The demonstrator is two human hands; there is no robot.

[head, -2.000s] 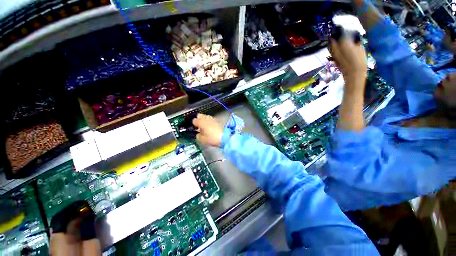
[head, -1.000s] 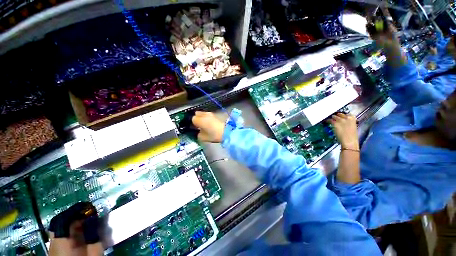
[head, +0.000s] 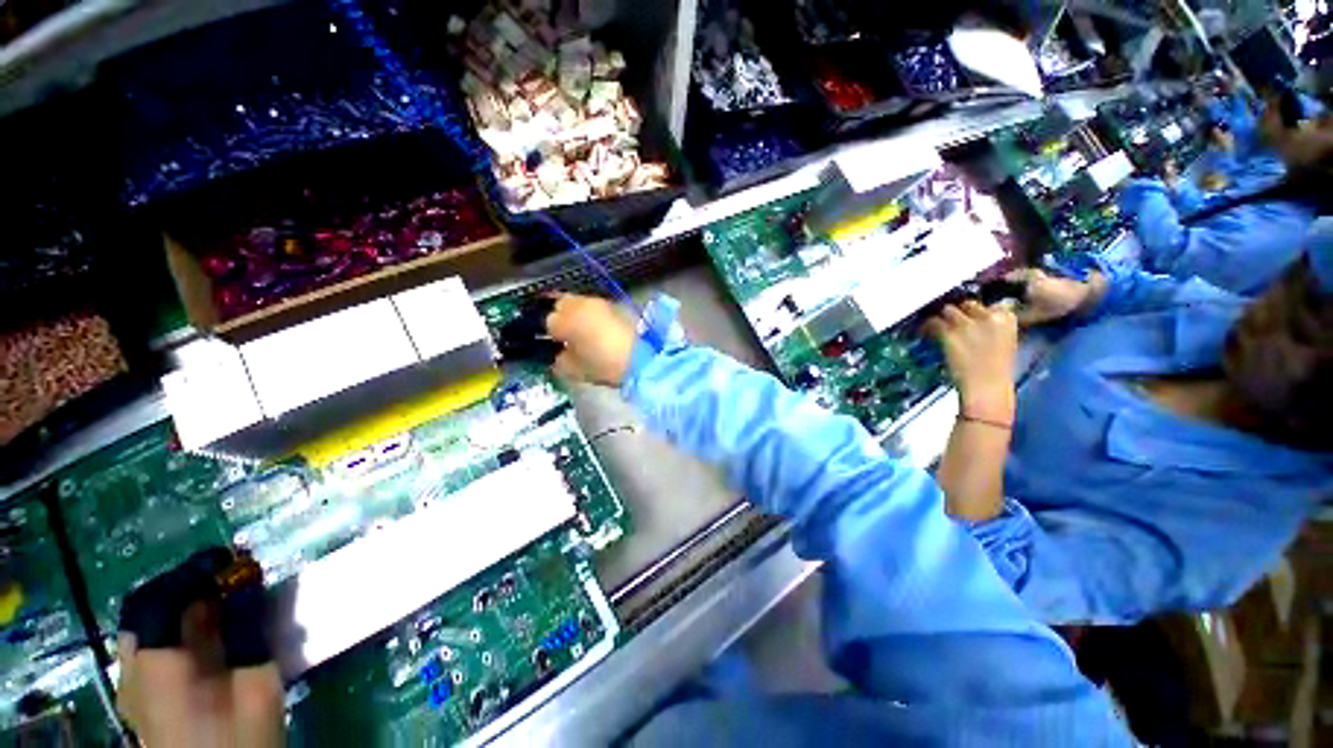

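A large green circuit board (head: 504,614) lies in front of me. It carries a tall white finned heatsink (head: 329,365) with a yellow strip (head: 402,421) under it, and a flat white bar (head: 439,555) across its middle. My left hand (head: 205,643), in black finger cots, is at the bar's left end. A small orange-brown piece, seemingly a component, shows between its fingertips. My right hand (head: 578,341), with black-covered fingertips and a strap at the wrist, is over the board's upper right corner, right of the heatsink. What its fingertips hold, if anything, is hidden.
Bins behind hold copper-brown (head: 56,365), dark red (head: 344,241), blue (head: 278,110) and cream parts (head: 563,117). A blue coiled cord (head: 417,110) runs to my right wrist. Another board (head: 775,263) lies to the right, with a blue-smocked person (head: 1170,468) reaching over it. Metal rails border the boards.
The view has shifted slightly, so the boards and bins sit a little further left and up. My hands stay at the same spots on the board. The neighbour's hands have come down to their board.
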